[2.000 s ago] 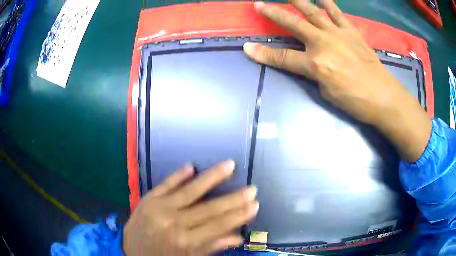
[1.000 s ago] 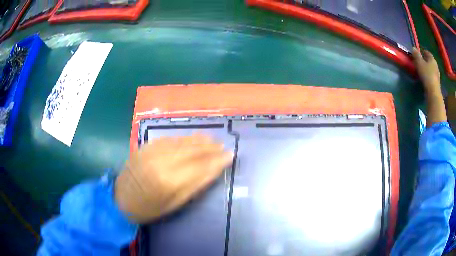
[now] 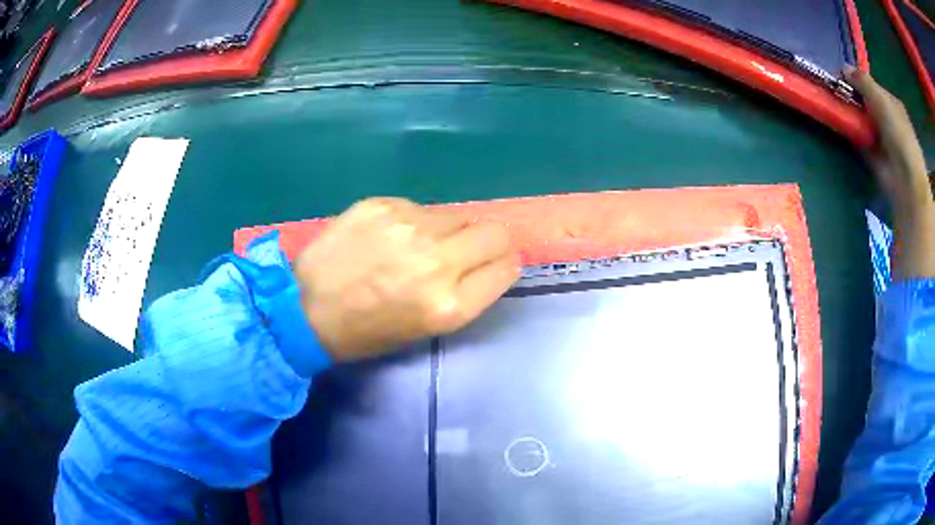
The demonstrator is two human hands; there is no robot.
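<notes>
A laptop display back cover [image 3: 615, 359] lies in a red-orange foam cradle [image 3: 656, 210] in front of me. A thin black cable [image 3: 433, 431] runs down across its inside. My left hand [image 3: 410, 277] is over the cover's top edge, fingers bent and together; its fingertips hide the cable's upper end, and I cannot tell whether they hold anything. My right hand [image 3: 884, 118] is at the upper right, at the near right corner of a second red-orange cradle [image 3: 707, 62] with a cover in it. Its fingertips grip that corner.
More covers in red-orange cradles [image 3: 174, 72] lie at the upper left. A blue parts tray [image 3: 41, 226] with dark pieces is at the left edge, beside a white sheet [image 3: 138, 226] with dark specks. A blue-streaked sheet [image 3: 879, 246] shows partly at the right.
The view has tilted up from the cover. My right hand has left its top edge and reached the second cradle. My left hand has moved from the lower cover up to the top edge.
</notes>
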